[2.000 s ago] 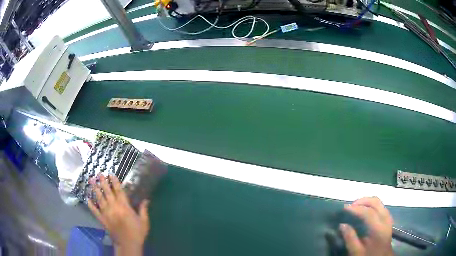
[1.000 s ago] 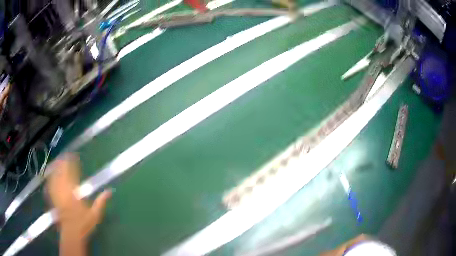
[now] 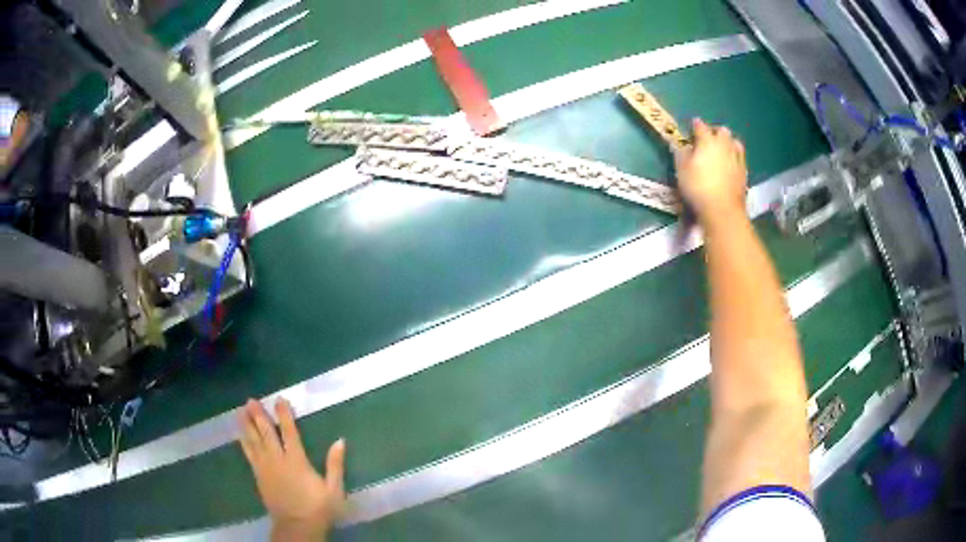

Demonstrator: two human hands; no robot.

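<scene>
My right hand [image 3: 712, 169] reaches across the bench, its fingers curled at the near end of a brass-coloured fixture bar [image 3: 654, 112] and over the right end of a row of grey fixture blocks [image 3: 577, 172]. Its fingertips are partly hidden, so its grip is unclear. Further left, one grey fixture block [image 3: 379, 136] meets the row, and another six-nest fixture block [image 3: 432, 170] lies just in front. My left hand [image 3: 291, 471] is empty, fingers spread, over the green mat by a silver strip.
A red bar [image 3: 462, 80] lies beyond the grey blocks, its near end close to them. A wired machine [image 3: 175, 212] stands at the left. A metal frame [image 3: 847, 191] is at the right, with a small grey block [image 3: 826, 421] and a blue fan [image 3: 906, 479] below.
The view has swung right from the ribbed stack to the far grey blocks. My right hand has reached out to the brass bar and grey row. My left hand is now over the mat, off the stack.
</scene>
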